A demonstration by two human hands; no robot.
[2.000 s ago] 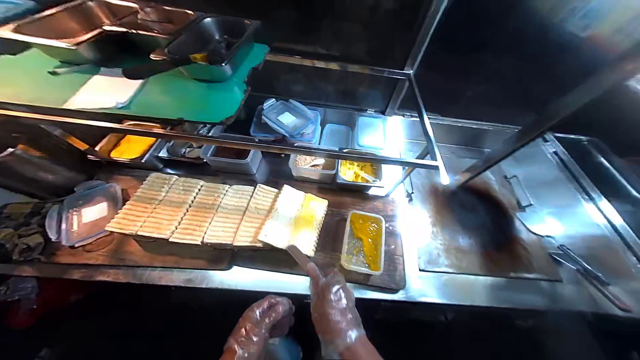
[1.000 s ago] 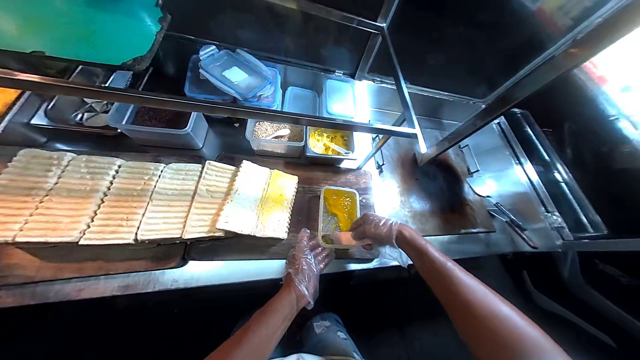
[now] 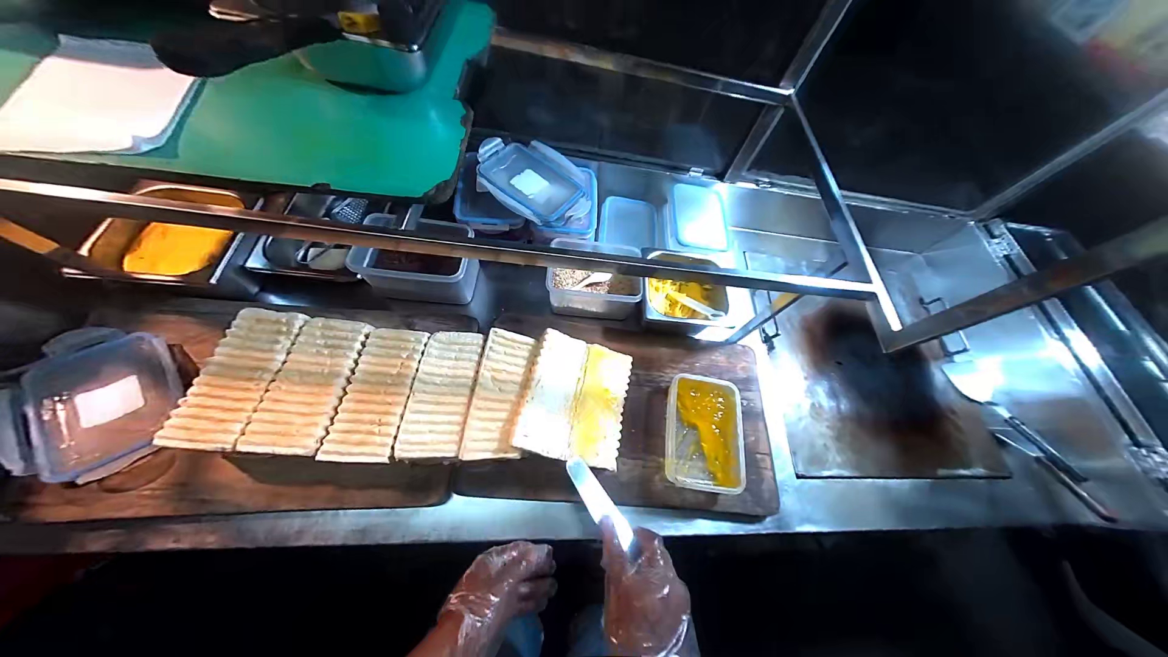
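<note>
My right hand (image 3: 646,589), in a clear plastic glove, grips a spreader (image 3: 599,502) whose tip is at the near edge of an opened bread slab (image 3: 549,392). The slab's right half bears a yellow spread (image 3: 598,401). My left hand (image 3: 505,584), gloved too, hangs beside it before the counter edge with fingers curled; I see nothing in it. Several ridged bread slabs (image 3: 365,392) lie in a row to the left. Right of the bread, a rectangular plastic tub (image 3: 671,447) of yellow spread stands on the wooden board (image 3: 639,484).
Behind the boards stand tubs of grainy topping (image 3: 598,297), yellow shreds (image 3: 684,297) and dark filling (image 3: 415,274). A metal rail (image 3: 547,251) crosses above them. A flat griddle (image 3: 894,447) and tongs (image 3: 1049,456) lie right, a plastic lid (image 3: 105,406) left.
My right hand has moved from the tub of yellow spread to the near edge of the opened bread, with the spreader. My left hand has drawn back from the board's edge, its fingers now curled.
</note>
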